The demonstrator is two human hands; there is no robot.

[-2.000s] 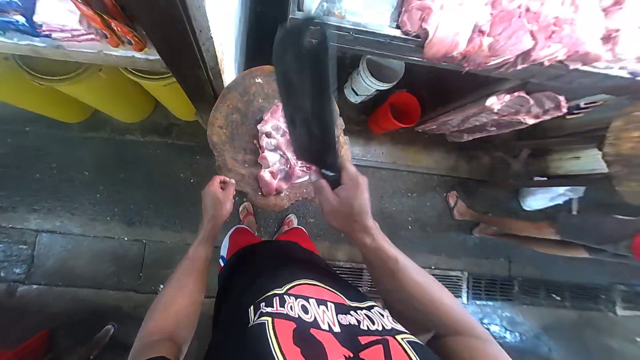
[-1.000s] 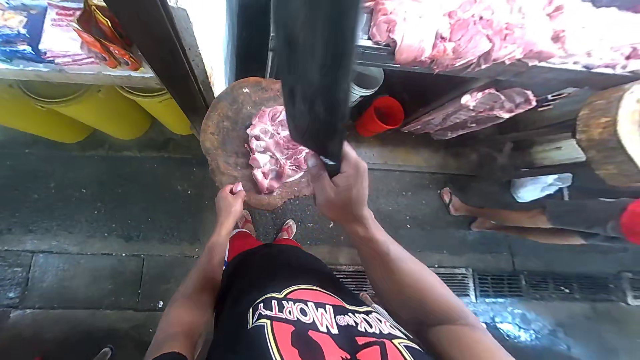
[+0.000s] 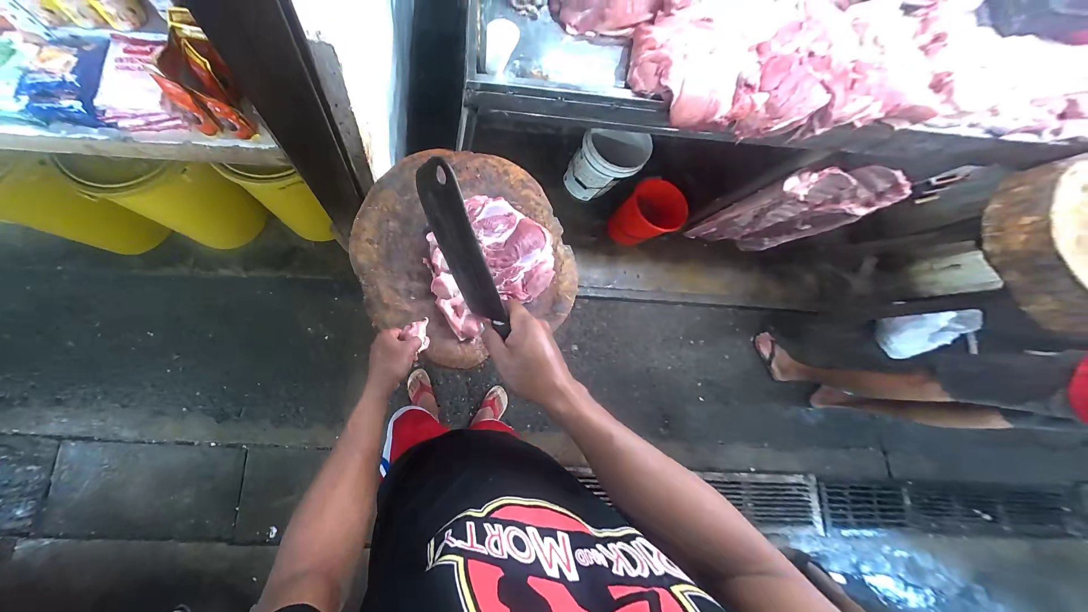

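My right hand (image 3: 529, 353) is closed around the handle of a large dark cleaver (image 3: 459, 238), its long blade pointing away from me over the meat. Beneath and beside the blade, a pile of raw pink meat (image 3: 520, 255) lies on a round wooden chopping block (image 3: 382, 234). At the block's near left edge my left hand (image 3: 393, 357) pinches a small piece of meat (image 3: 418, 332) between thumb and fingers. The blade hides part of the meat pile.
Raw meat (image 3: 765, 72) covers a metal counter (image 3: 561, 92) at upper right. Below are a white bucket (image 3: 605, 161), a red bucket (image 3: 648, 211) and a large meat slab (image 3: 807, 204). Yellow containers (image 3: 191, 204) stand left. Another person's legs (image 3: 884, 382) are at right, near another wooden block (image 3: 1033, 246).
The cleaver, raised close to the camera earlier, is now lower over the block. A small meat piece now shows in my left hand.
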